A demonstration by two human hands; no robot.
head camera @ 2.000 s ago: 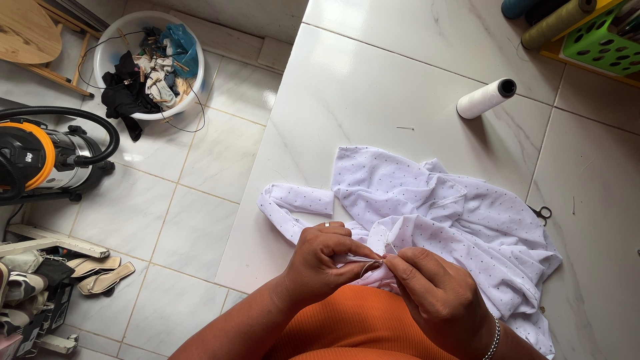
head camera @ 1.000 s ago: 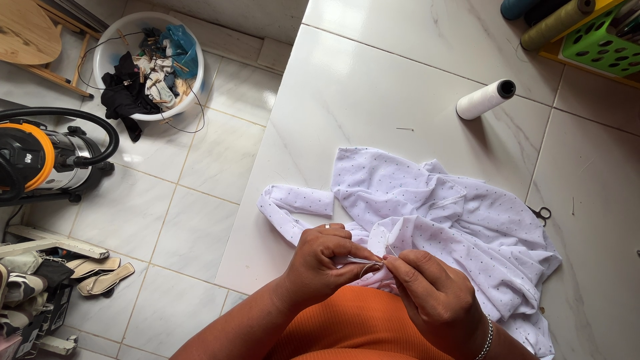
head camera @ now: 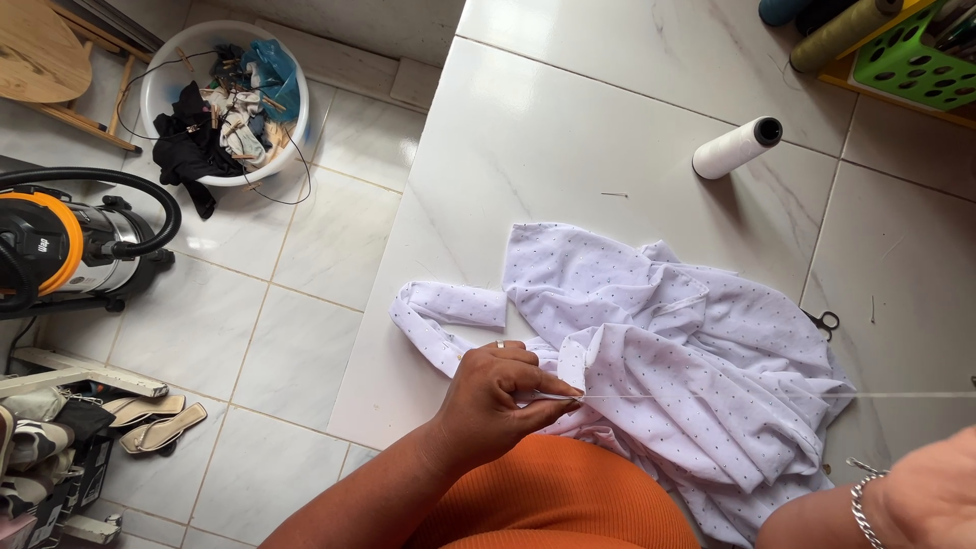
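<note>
White fabric with small dark dots [head camera: 610, 282] lies crumpled on the marble-patterned tiled table. My left hand [head camera: 511, 389], with a ring, pinches a small edge of the fabric between thumb and fingers. From that pinch a taut white thread [head camera: 701, 396] runs right across the fabric and out of the frame. My right hand [head camera: 930, 488], with a chain bracelet at the wrist, is at the lower right edge; its fingers are cut off, so what they hold is hidden. A cone of white thread [head camera: 728, 152] stands behind the fabric. Small scissors [head camera: 826, 322] show a handle loop beside the fabric.
Pins [head camera: 614, 194] lie on the table, one more [head camera: 873, 309] at right. Thread spools [head camera: 842, 34] and a green perforated basket [head camera: 911, 65] are at top right. Left of the table edge, on the floor, are a tub of clothes [head camera: 301, 114], a vacuum cleaner [head camera: 72, 244] and shoes [head camera: 164, 427].
My right hand has moved away from my left, out to the right edge, and a taut thread now spans the gap. My left hand stays in about the same place, still pinching the fabric.
</note>
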